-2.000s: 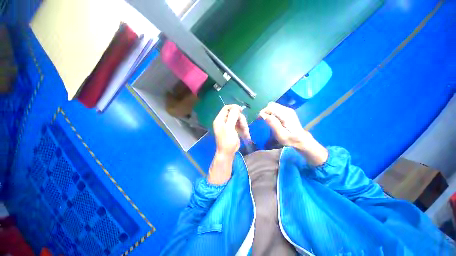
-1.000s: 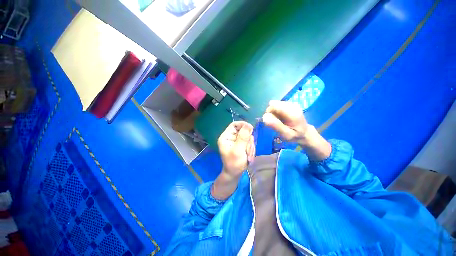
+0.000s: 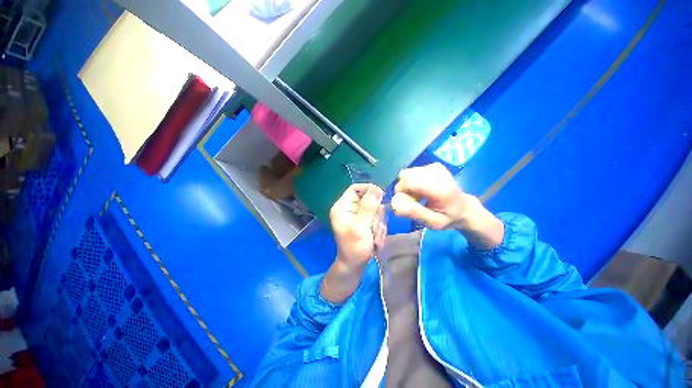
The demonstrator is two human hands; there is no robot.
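Observation:
My left hand [image 3: 357,223] is raised in front of my jacket, its thumb and fingertips pinched together. My right hand [image 3: 434,198] is just to its right, fingers curled, with its fingertips close to those of my left hand. A tiny thin part [image 3: 388,204] shows faintly between the two hands; it is too small and blurred to name. Both hands are bare and near the end of the green belt [image 3: 425,83]. A small dark thing [image 3: 357,171] lies on the belt's end just beyond my left fingertips.
A metal rail [image 3: 326,121] crosses the belt's end. An open carton [image 3: 254,189] with a pink cloth [image 3: 279,132] and brown cardboard stands to the left. Red and white folders [image 3: 176,129] stick out from the shelf. A light blue stool [image 3: 464,139] stands beyond my right hand.
Since one second ago my right hand has moved slightly down, its fingertips closer to my left hand's. Over two seconds, my left hand has moved a little down and right.

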